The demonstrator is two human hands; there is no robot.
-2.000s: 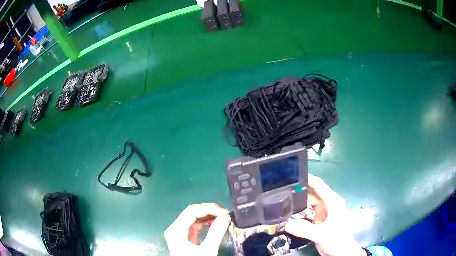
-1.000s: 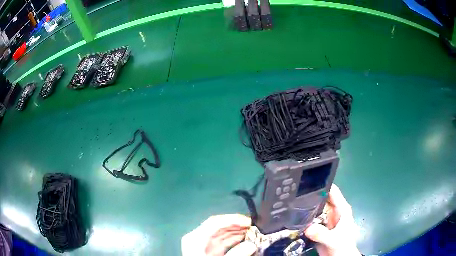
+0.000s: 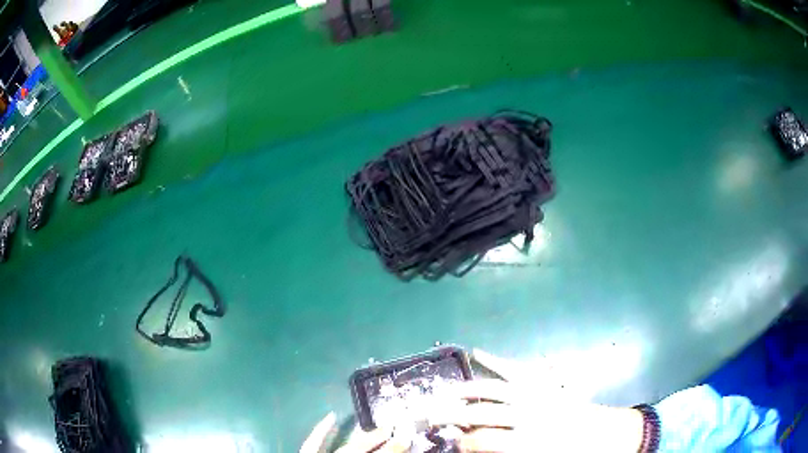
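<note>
A black housing with an exposed circuit board (image 3: 412,376) is at the bottom centre, its upper rim showing and its lower part hidden by my hands. My right hand (image 3: 514,420) reaches across from the right with its fingers over the housing; glare washes out much of it. My left hand (image 3: 350,440) is at the lower edge, mostly cut off, beside the housing's lower left. A large pile of thin black gaskets (image 3: 456,195) lies beyond the housing. A single black loop (image 3: 182,305) lies at the left.
A second black gasket bundle (image 3: 81,405) is at the lower left. Several speckled black units (image 3: 131,152) stand along the green rail (image 3: 190,60). Dark blocks (image 3: 359,18) stand side by side at the far edge. Another speckled unit (image 3: 788,131) is at the far right.
The grey panel with screen and buttons no longer shows; the circuit-board housing shows in its place, lower down. My hands have moved lower, the right one now across the housing. The view has shifted.
</note>
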